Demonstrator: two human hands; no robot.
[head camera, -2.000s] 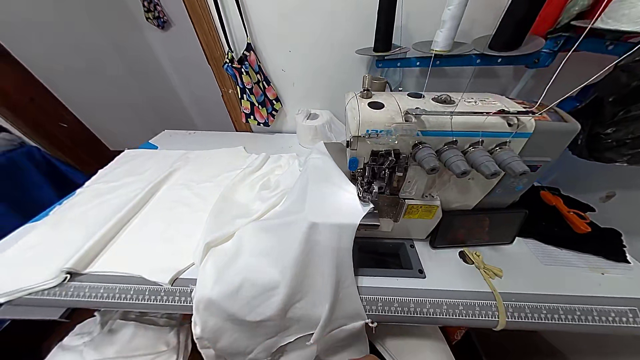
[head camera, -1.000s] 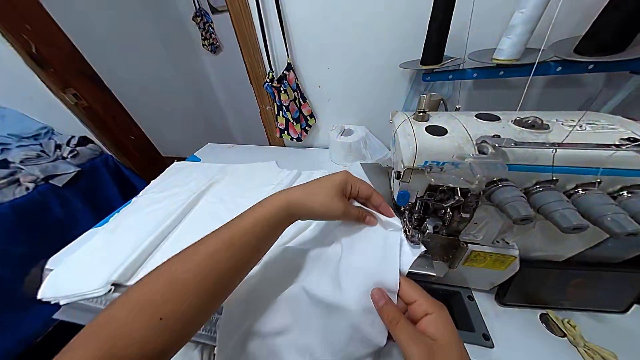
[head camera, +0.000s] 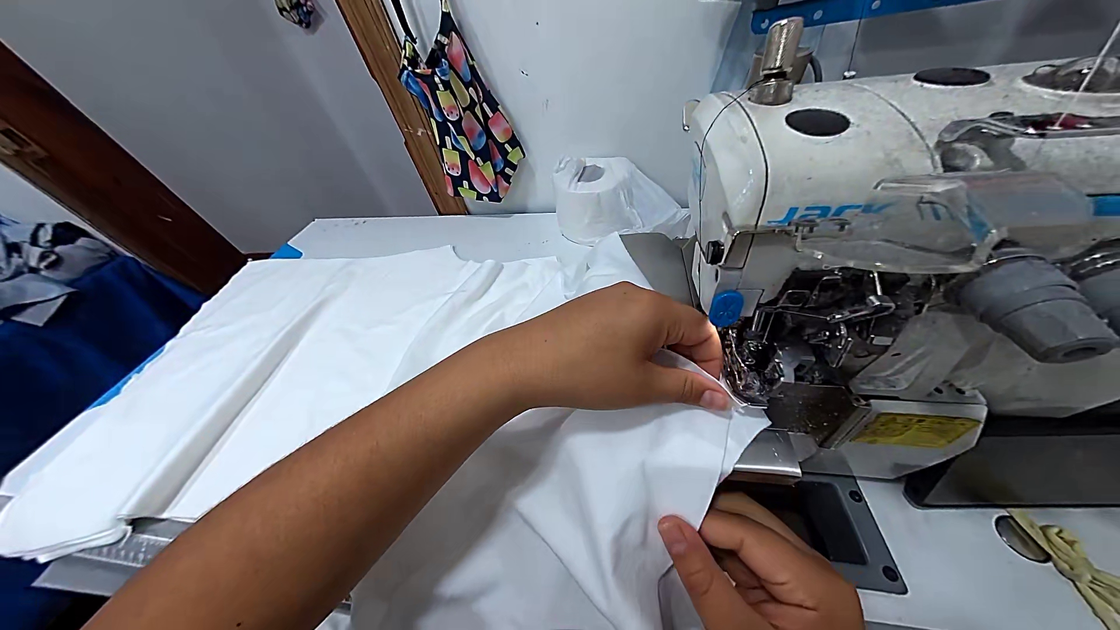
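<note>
White fabric (head camera: 560, 499) lies over the table and drapes past its front edge, one edge running to the presser foot area of a Jack overlock sewing machine (head camera: 840, 192). Close to the needle area, my left hand (head camera: 630, 350) pinches the fabric's upper edge between thumb and fingers. Lower down, my right hand (head camera: 761, 569) holds the fabric's right edge, thumb on top and fingers beneath. The needle is too small to make out among the metal parts.
More white fabric pieces (head camera: 236, 350) lie layered on the table's left side. Behind them stands a white roll in thin plastic (head camera: 604, 201). A patterned cloth piece (head camera: 472, 122) hangs on the wall. Right of the machine's base are a dark flat tray or device (head camera: 1024, 464) and a yellowish tie (head camera: 1076, 560).
Two seconds ago neither hand clearly showed; both came onto the fabric by one second ago and still hold it. The view has moved closer to the machine.
</note>
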